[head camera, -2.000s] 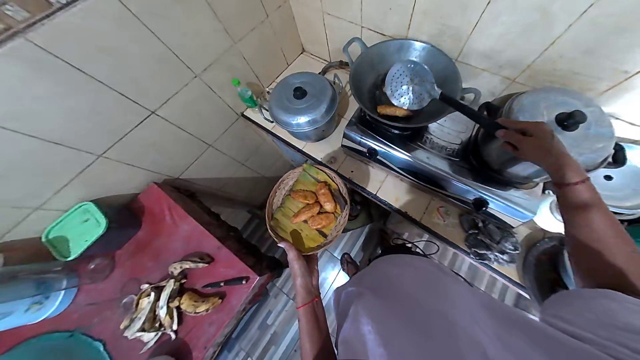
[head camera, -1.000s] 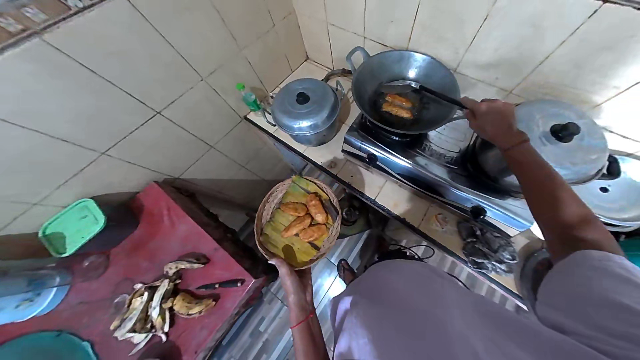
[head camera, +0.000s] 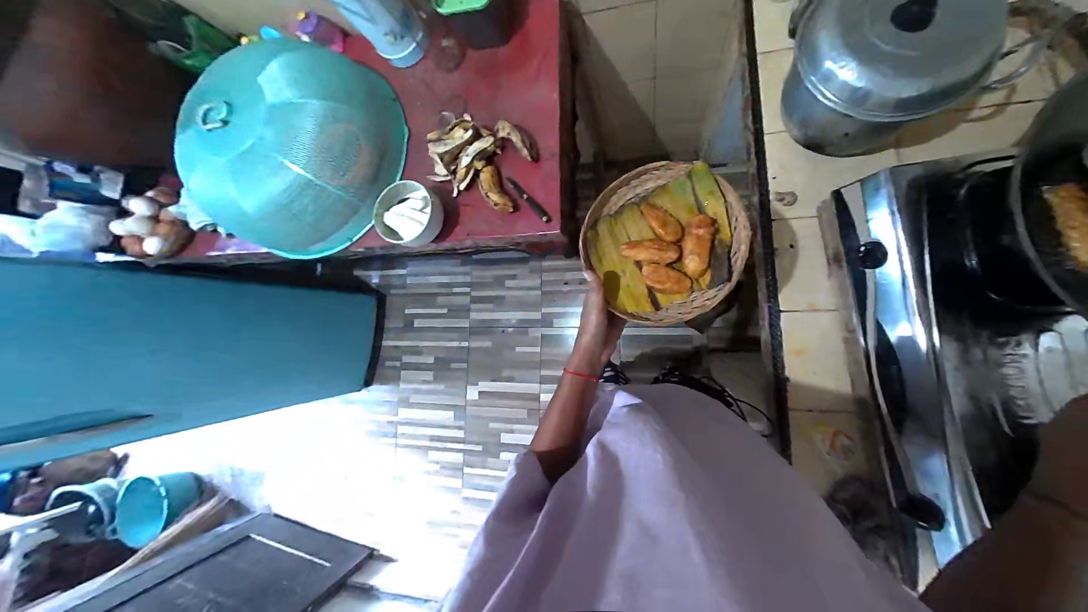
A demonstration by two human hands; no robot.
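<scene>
My left hand [head camera: 601,319] holds a round wicker basket [head camera: 738,223] by its lower left rim. The basket is lined with pieces of banana leaf [head camera: 614,246], and several golden-brown fried pieces [head camera: 650,252] lie on them. My right forearm [head camera: 1011,544] shows in shadow at the lower right edge; its hand is not clearly visible, so what it holds cannot be told. At the right edge, a wok [head camera: 1033,229], cut off by the frame, stands over the gas stove [head camera: 905,280] with a fried piece [head camera: 1068,219] in it.
A lidded aluminium pot [head camera: 892,72] stands on the tiled counter [head camera: 812,340]. The red table [head camera: 501,64] bears a teal mesh food cover [head camera: 289,144], banana peels [head camera: 463,153], a knife [head camera: 529,200] and a white cup [head camera: 429,223]. Eggs [head camera: 140,225] lie at the left; an open doorway is below.
The view has swung strongly to the left. My left hand still holds the basket. My right hand, seen earlier with a skimmer at the wok, is now mostly out of the frame.
</scene>
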